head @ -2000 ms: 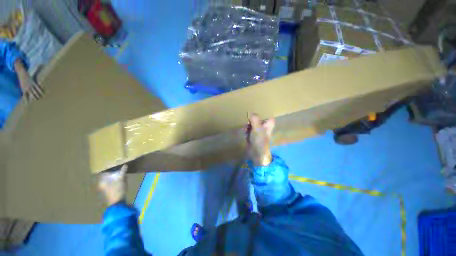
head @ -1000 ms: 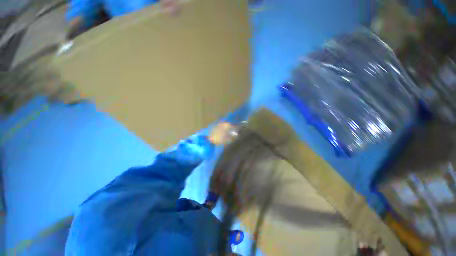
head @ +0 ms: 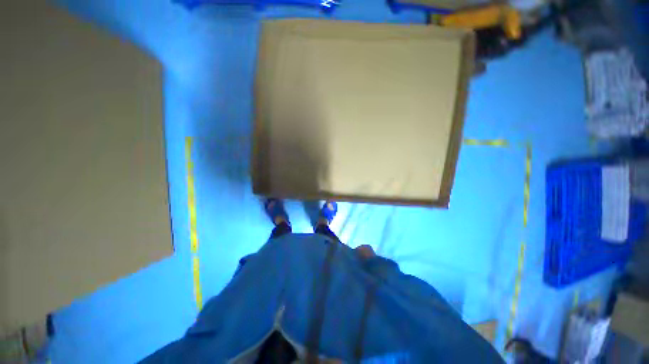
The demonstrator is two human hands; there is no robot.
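Note:
A large shallow brown cardboard tray lies open side up on the blue floor, just in front of my feet. It has low rims and a bare inside. My right hand shows only as a small patch of skin at the end of the blue sleeve, near my body and apart from the tray. Its fingers cannot be made out. My left hand is not in view. A second very large brown cardboard piece fills the left side, cut off by the picture's edge.
A blue plastic pallet stands at the right with a white item on it. An orange and black pallet jack is at the upper right. Stacked whitish material lies right of it. Blue pallet edges show at the top. Yellow lines mark the floor.
The tray, held in both hands two seconds ago, now lies flat on the floor, released. My hands have drawn back to my body. The view now looks straight down; the other person is out of view.

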